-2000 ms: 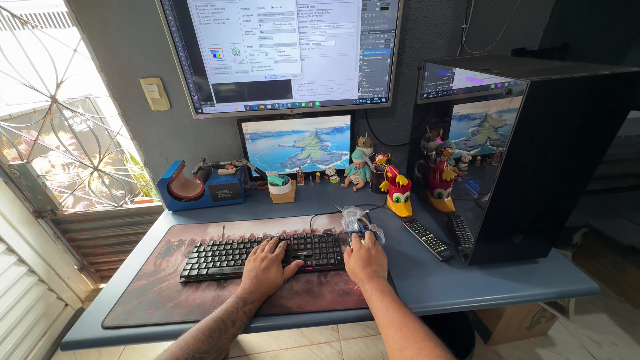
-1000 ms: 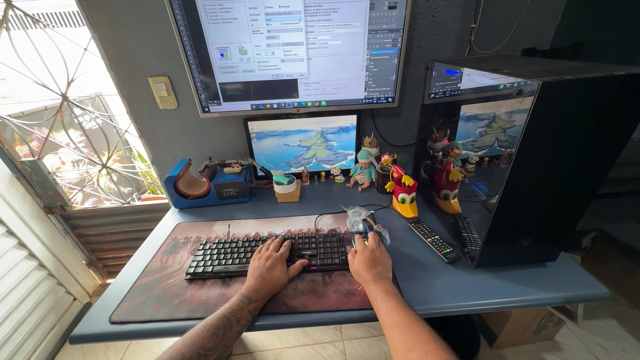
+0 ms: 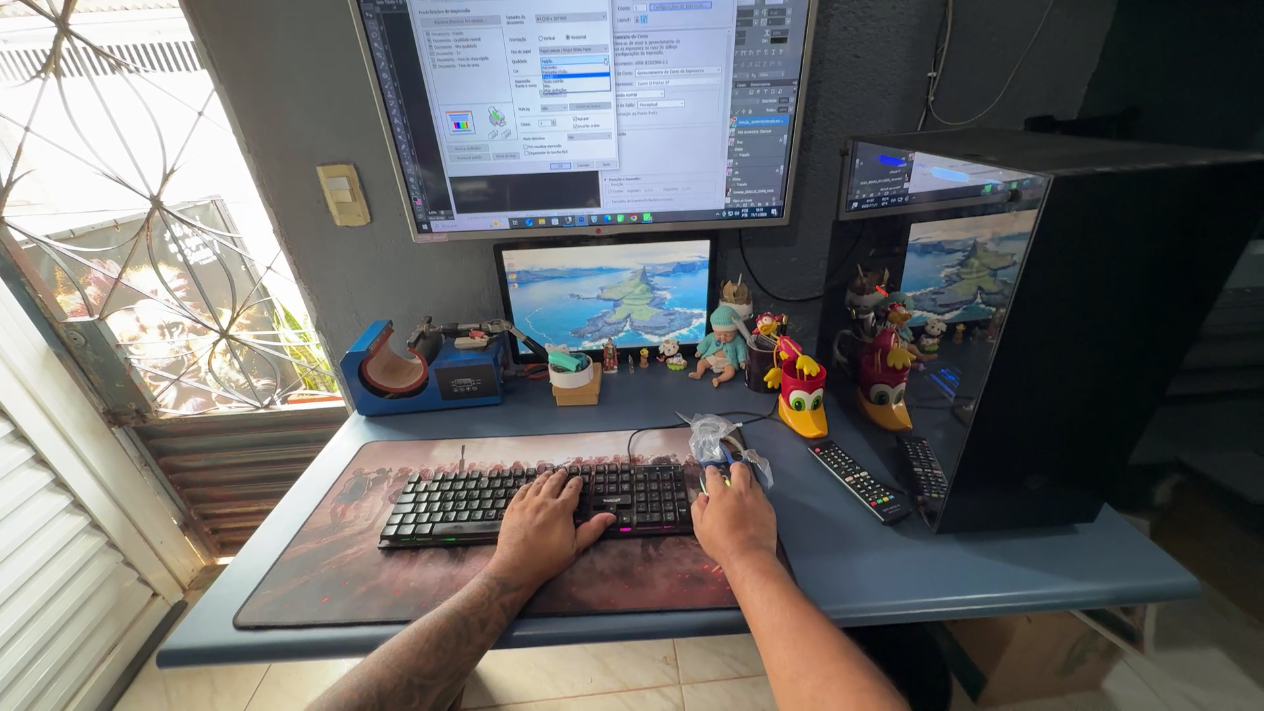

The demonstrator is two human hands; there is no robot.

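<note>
My left hand (image 3: 545,525) rests flat on the right half of a black computer keyboard (image 3: 449,506), fingers apart, holding nothing. Just right of the keyboard, my right hand (image 3: 734,509) is curled over a computer mouse, which is mostly hidden beneath it. Clear crumpled plastic (image 3: 709,434) lies right behind those fingertips. Both the keyboard and the right hand are on a dark reddish desk mat (image 3: 346,583). On the large wall monitor (image 3: 592,109), a settings dialog shows a dropdown list unfolded. A smaller screen (image 3: 612,291) below it shows an island picture.
A blue mug heat press (image 3: 425,370) stands at the desk's back left. Figurines, a baby doll (image 3: 723,346) and a woodpecker-head cup (image 3: 802,395) line the back. A remote control (image 3: 857,481) lies beside the black glossy computer case (image 3: 1047,336) on the blue desk (image 3: 889,573).
On the wall monitor, a dropdown list is now unfolded in the dialog. Both hands have stayed at the keyboard and mouse.
</note>
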